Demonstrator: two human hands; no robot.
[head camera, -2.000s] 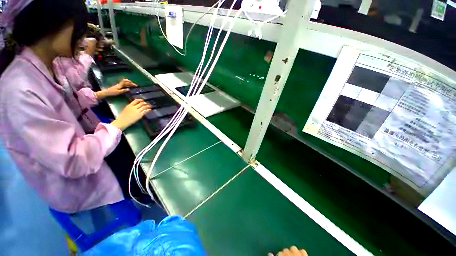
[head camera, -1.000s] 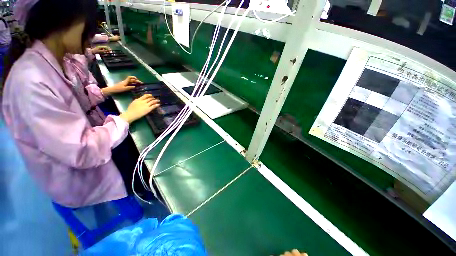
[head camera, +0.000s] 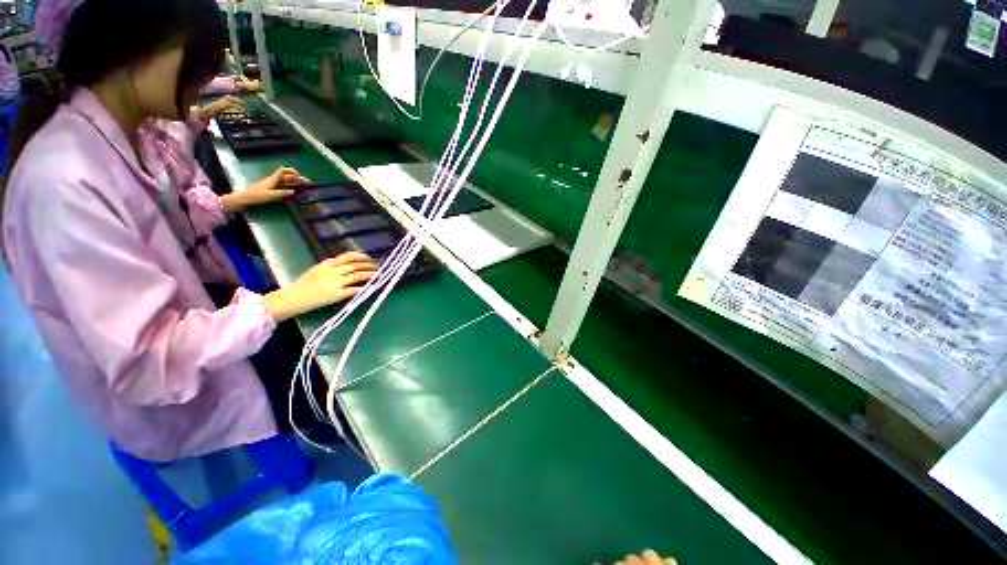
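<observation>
A blue sleeve (head camera: 381, 528) of mine shows at the bottom, left of centre; no left hand is seen beyond it. A few fingertips (head camera: 646, 558) show at the bottom edge over the green bench (head camera: 486, 486), most likely my right hand; the rest is cut off, and whether it holds anything is hidden. A black slotted phone tray (head camera: 351, 226) with several dark phones lies before the neighbouring worker, whose hands rest at its edges. A single dark device (head camera: 464, 203) lies on the white board (head camera: 491, 234) behind the tray.
White cables (head camera: 331, 342) hang from the shelf across the bench edge. A white metal post (head camera: 607, 188) stands on the white edge strip (head camera: 674, 452). A work instruction sheet (head camera: 872, 265) hangs at right. A worker in a pink smock (head camera: 144, 265) sits on a blue stool (head camera: 237, 486) at left.
The neighbour's nearer hand has moved from over the tray to its near edge, uncovering more phones. The view has shifted slightly. My sleeve stays about in place; fewer of my fingertips show than two seconds ago.
</observation>
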